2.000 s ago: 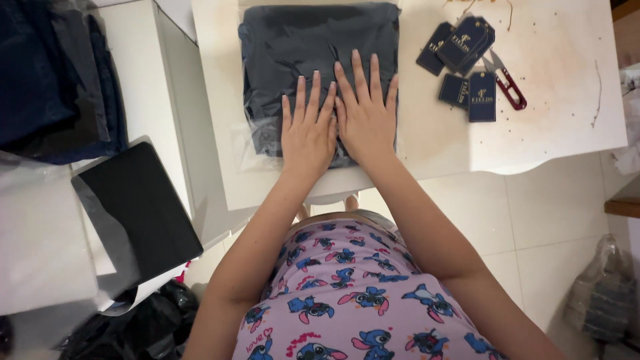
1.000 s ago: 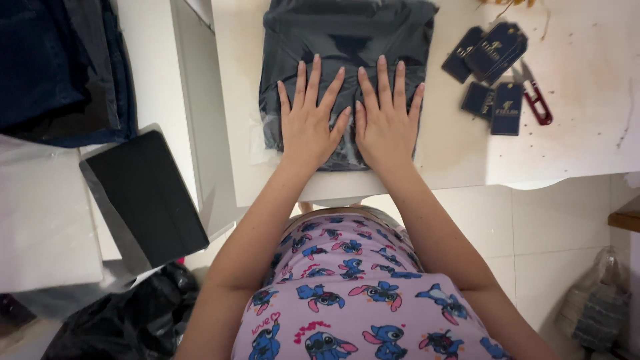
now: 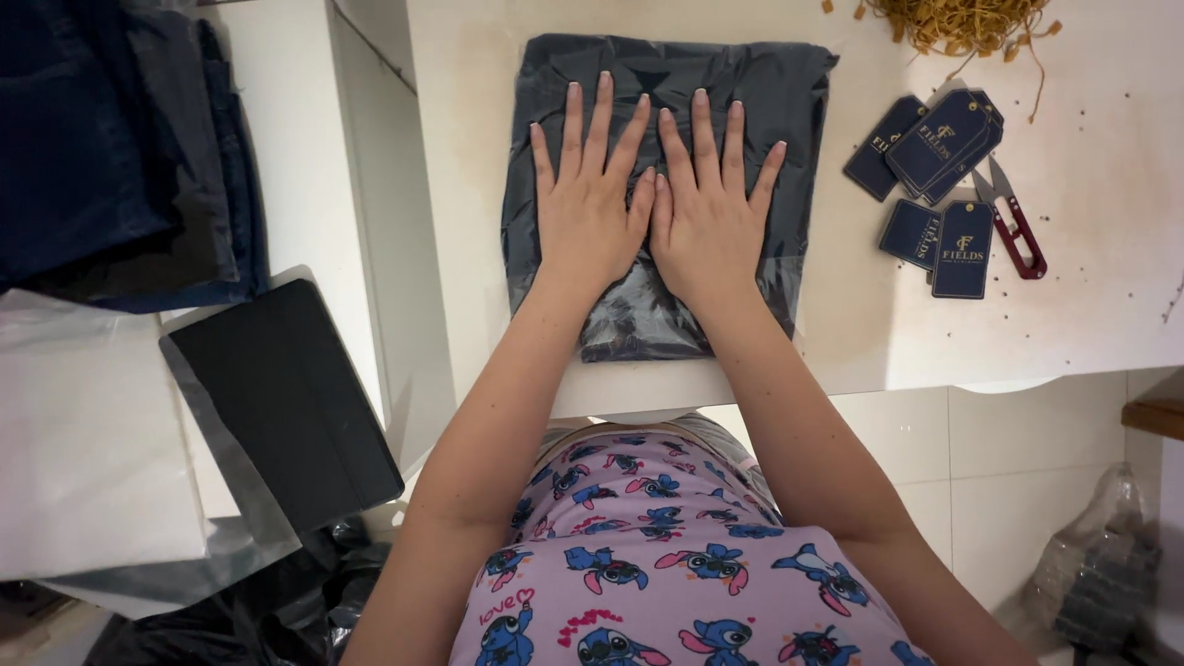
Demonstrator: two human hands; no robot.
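A folded dark garment in a clear plastic bag (image 3: 647, 69) lies flat on the white table (image 3: 832, 342) in front of me. My left hand (image 3: 587, 213) rests palm down on its left half, fingers spread. On the right half, my right hand (image 3: 708, 222) also lies flat with fingers apart, the two thumbs touching or nearly so. Neither hand grips anything. To the right are several dark blue hang tags (image 3: 964, 250) with gold print, beside thread snips (image 3: 1020, 239) with a dark red handle.
A heap of mustard-coloured tag strings (image 3: 971, 23) is at the back right. Folded jeans (image 3: 83, 139), clear plastic bags (image 3: 92, 444) and a black tablet-like case (image 3: 287, 407) lie at the left. Small specks dot the table. A filled plastic bag (image 3: 1096, 564) stands on the floor.
My hands have slid over the bagged garment, first moving apart and then back toward each other. The string heap shows more fully as the view shifts.
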